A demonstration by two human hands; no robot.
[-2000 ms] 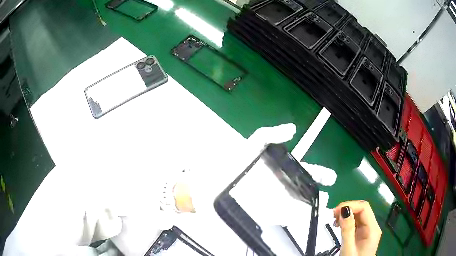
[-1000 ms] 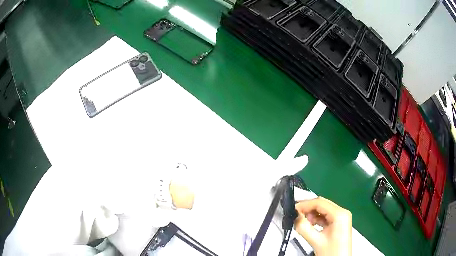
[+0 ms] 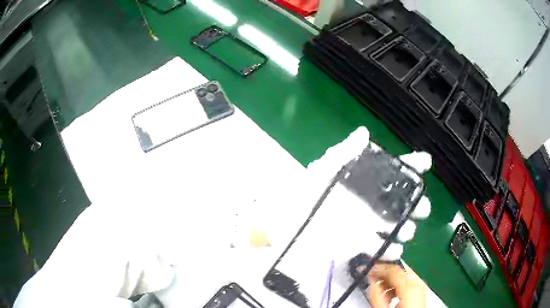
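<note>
My left hand [image 3: 416,207], in a white glove, holds a black phone middle frame [image 3: 377,183] from beneath, its solid camera end up and right, tilted over the white sheet [image 3: 199,198]. Fingertips show past its right edge. My bare right hand [image 3: 395,286], cut by the bottom edge, has curled fingers at the frame's lower right rail, beside a dark blurred part; whether it grips is unclear. A thin purple stick [image 3: 328,283] shows through the frame's opening. A grey-edged frame [image 3: 217,105] lies on the sheet. Another black frame [image 3: 228,296] is cut off at the bottom.
Loose frames lie on the green surface, one at the upper middle [image 3: 208,38], one at the right [image 3: 462,237] and one cut off at the top left. A tall stack of black trays [image 3: 392,114] stands right of the sheet. A red tray [image 3: 524,180] with frames lies beyond it.
The held frame has turned from edge-on to its broad face and moved up and right with my gloved hand. My bare hand is lower. The whole view has shifted slightly.
</note>
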